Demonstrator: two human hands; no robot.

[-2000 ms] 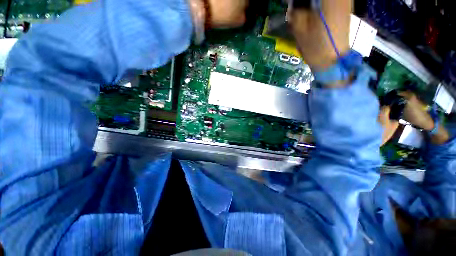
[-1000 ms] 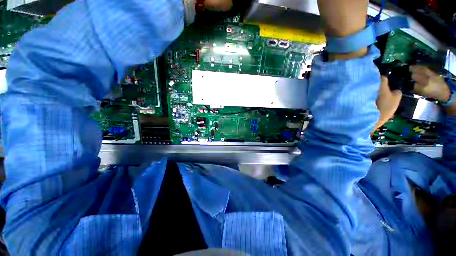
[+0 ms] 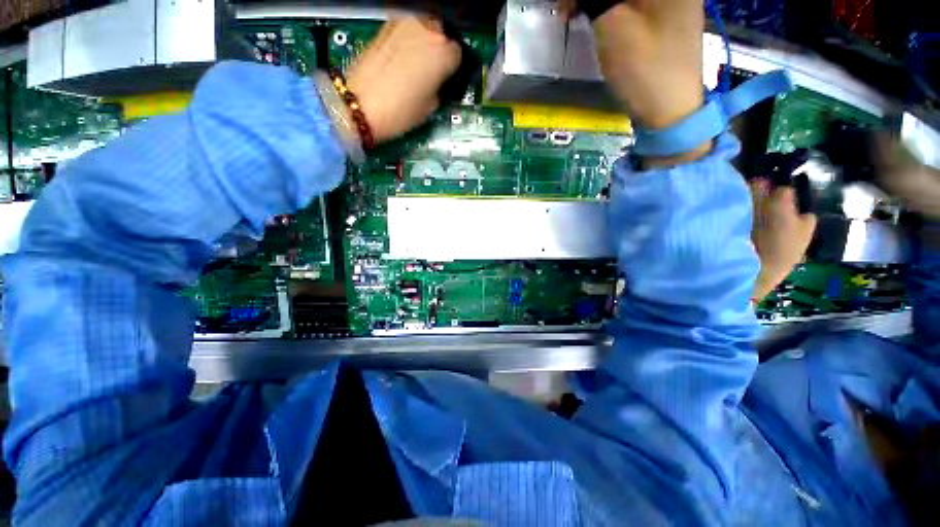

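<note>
A green circuit board [image 3: 464, 293] lies in front of me with a long white-silver heatsink bar [image 3: 495, 227] on it. A silver block [image 3: 546, 57] with a yellow base strip stands on its far side. My left hand [image 3: 407, 77], with beads and a pale bangle, is over the board's far left part. Its black-covered fingers are blurred and dark. My right hand [image 3: 651, 62], with a blue wrist strap, is over the right end of the silver block. Its fingertips are cut off by the top edge. Anything held in either hand is hidden.
A second board [image 3: 242, 293] lies to the left, with another silver block [image 3: 134, 43] beyond it. A metal rail [image 3: 412, 355] runs along the near side. A neighbouring worker's hands [image 3: 783, 232] are at the right. Red and blue parts lie at the top right.
My left hand has come back into fuller view over the board's far side. My right hand stays near the silver block. The boards and blocks appear lower in the picture.
</note>
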